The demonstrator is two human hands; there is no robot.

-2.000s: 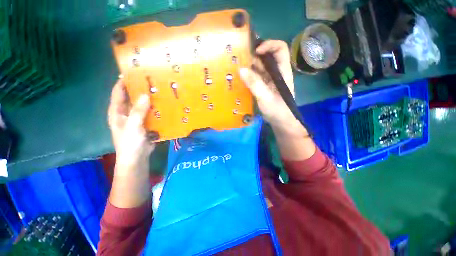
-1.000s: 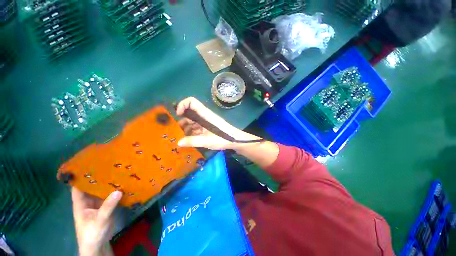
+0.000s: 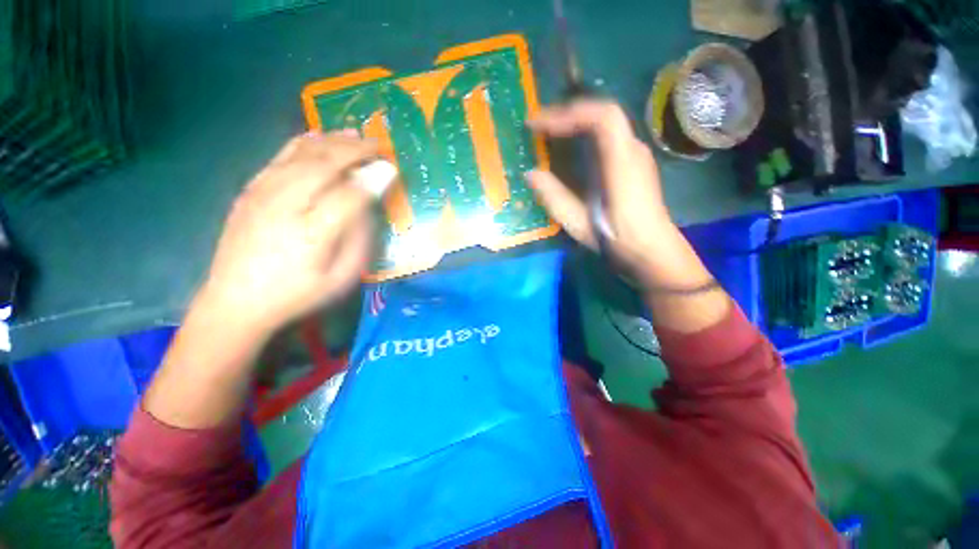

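An orange fixture [image 3: 483, 161] lies on the bench in front of me, above my apron. A green circuit board panel [image 3: 458, 161] with rounded halves faces up in it. My left hand [image 3: 295, 231] is blurred over the fixture's left part, with a white wrap on a fingertip; whether it holds anything is unclear. My right hand [image 3: 617, 177] is at the fixture's right edge, a thumb or finger near the rim. It holds a dark soldering iron [image 3: 572, 70], blurred, pointing away from me, between the fingers.
A round pot [image 3: 714, 99] of silvery grains stands right of the fixture, beside a black station [image 3: 827, 107]. A cardboard piece [image 3: 735, 16] and clear plastic bag [image 3: 939, 113] lie behind. A blue bin [image 3: 741, 290] of assembled boards is below right. Board stacks [image 3: 64, 97] stand far left.
The orange fixture has gone from face-out in both hands to board side up on the bench. My left hand has moved over it. The view has swung back from the left.
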